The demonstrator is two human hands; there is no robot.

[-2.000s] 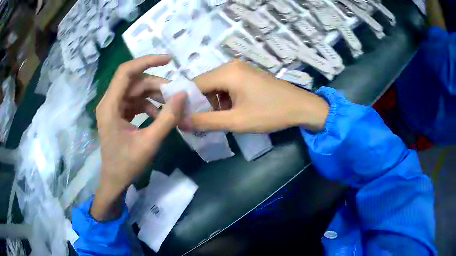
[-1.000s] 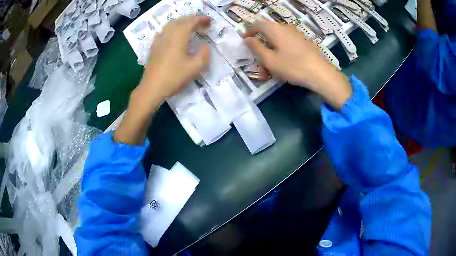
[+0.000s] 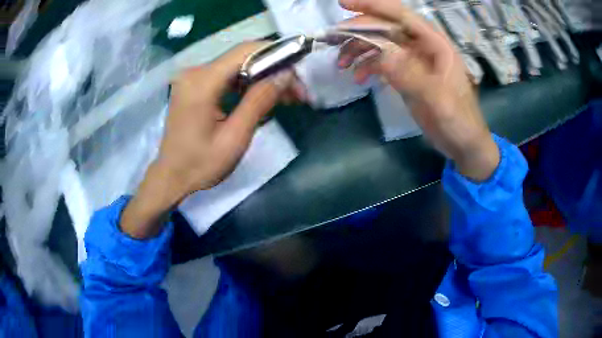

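Observation:
A smartwatch with a dark glossy case and pale strap is held above the bench. My left hand grips the case between thumb and fingers. My right hand is at the strap end, its fingers curled around the pale strap; the hand is blurred and the exact contact is hard to see. White film sleeves lie on the bench, partly under my left hand. Wrapped white pieces lie behind and between the hands.
Unwrapped watch straps hang over the tray edge at upper right. Crinkled clear bubble wrap covers the left side. A small white tab lies on the green mat. Another person's blue sleeve is at the right edge.
Both hands have come back from the tray and now hold a watch up. My left hand now has its case. The view has shifted, so the tray sits higher and further right.

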